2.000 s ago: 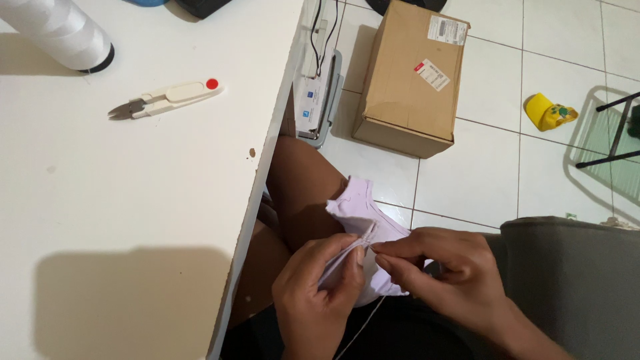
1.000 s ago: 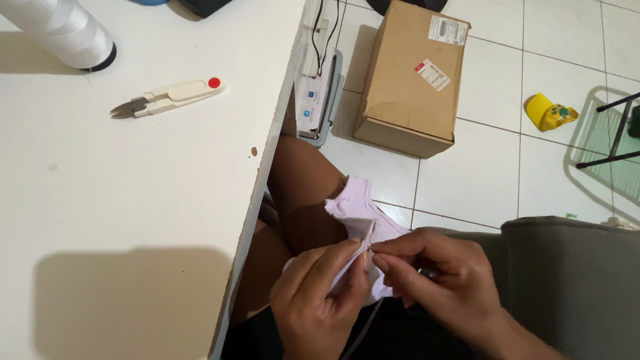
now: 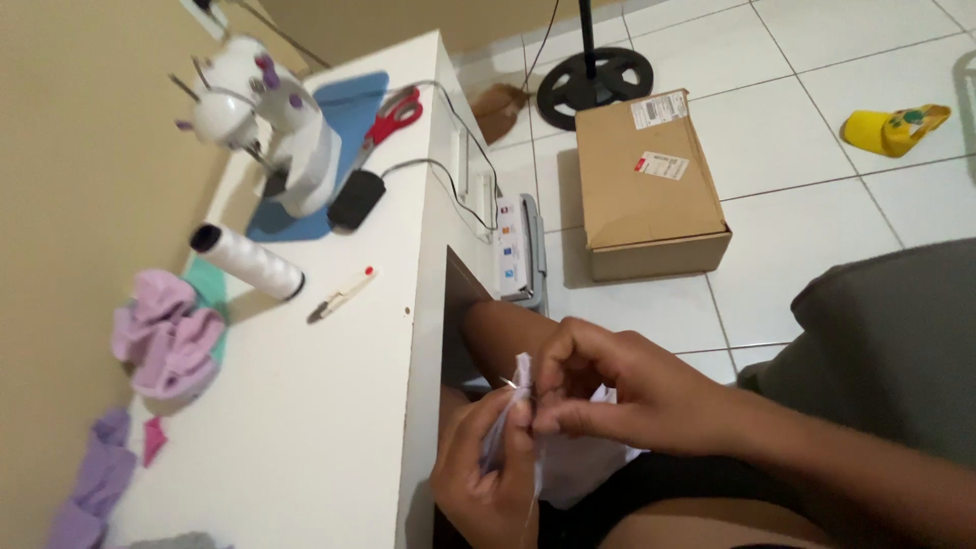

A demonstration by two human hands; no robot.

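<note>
Over my lap, my left hand pinches a folded edge of a pale lilac cloth between thumb and fingers. A thin, shiny needle tip shows at the fold, just above the left thumb. My right hand is close against the fold from the right, its thumb and fingers pinched together; what lies between them is too blurred to tell. A loose thread hangs below the left thumb. On the white table to the left lie thread snips, with a cone of white thread beside them.
A small white sewing machine stands on a blue mat, near red-handled scissors and a black pedal. Lilac fabric pieces lie by the wall. A cardboard box sits on the tiled floor; a grey seat is at right.
The view has swung up and left, bringing in the sewing machine. A needle tip now shows at the fold. Both hands remain together on the lilac cloth.
</note>
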